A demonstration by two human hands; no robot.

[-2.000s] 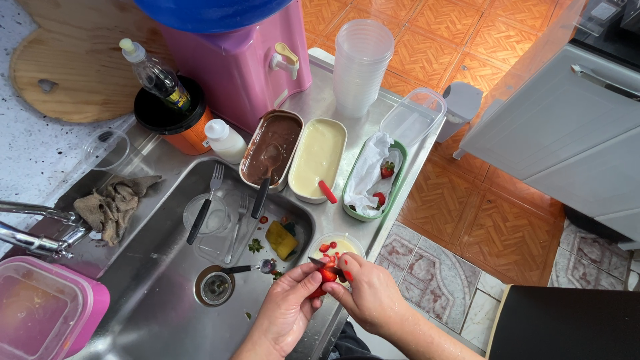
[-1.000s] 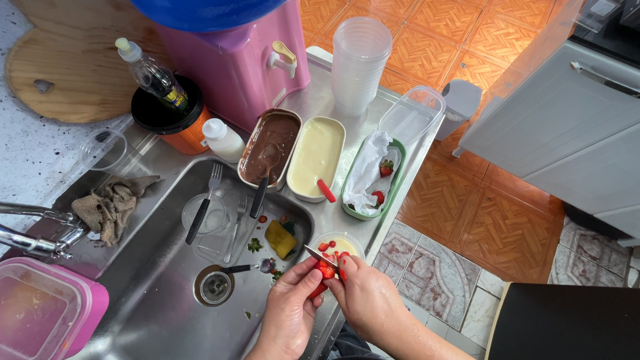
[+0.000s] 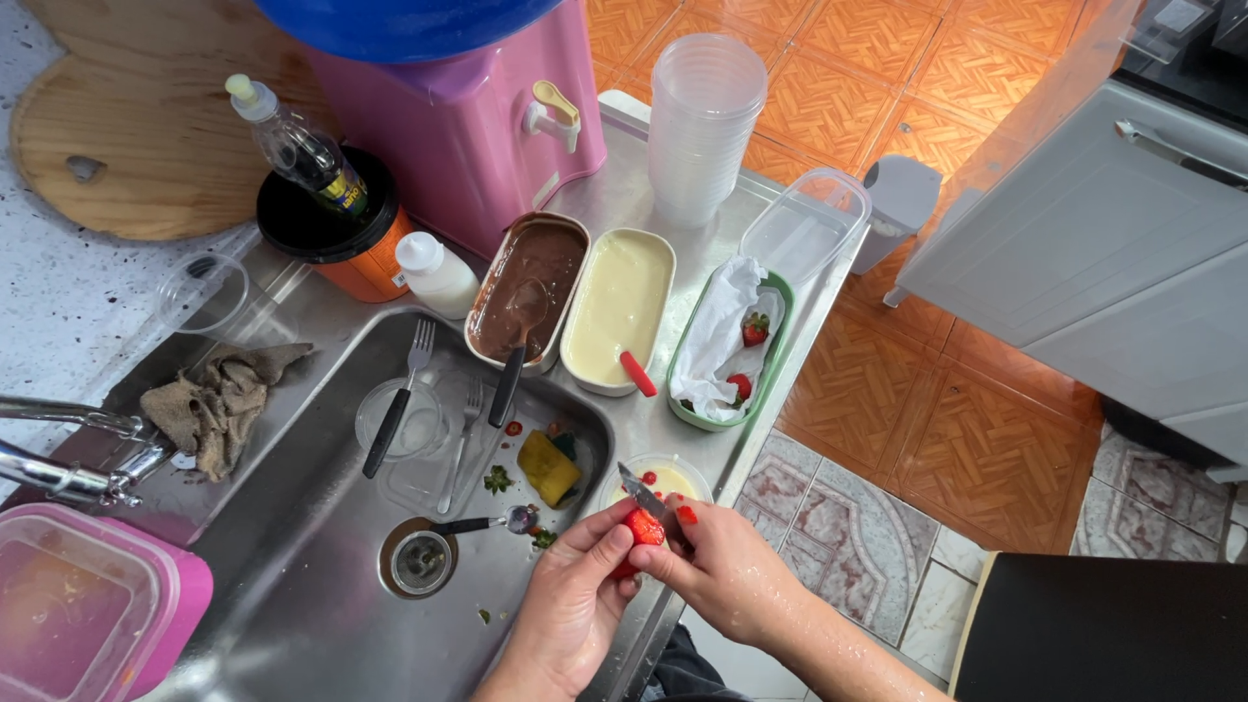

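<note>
My left hand (image 3: pixel 575 595) grips a partly cut strawberry (image 3: pixel 643 529) between thumb and fingers. In my right hand (image 3: pixel 717 561) is a small knife (image 3: pixel 639 490), its blade against the strawberry, with a red piece on the fingers. Just beyond both hands sits a round plastic cup (image 3: pixel 697 475) of pale cream with red bits on it, partly hidden by them. A green container (image 3: pixel 719 423) lined with white paper holds strawberries (image 3: pixel 756 330). Beside it stand a tub of pale cream (image 3: pixel 616 312) with a red-handled utensil and a tub of chocolate cream (image 3: pixel 539 273) with a black-handled spoon.
The steel sink (image 3: pixel 292 585) holds forks, a spoon, clear plastic containers and a yellow sponge (image 3: pixel 548 469). Stacked clear cups (image 3: pixel 704 127) and a pink water dispenser (image 3: pixel 458 136) stand behind. A pink container (image 3: pixel 185 595), faucet (image 3: pixel 68 468) and brown cloth (image 3: pixel 219 405) are at left.
My hands remain close together over the cup, with the strawberry and the knife still held. The blade's angle at the strawberry has shifted slightly.
</note>
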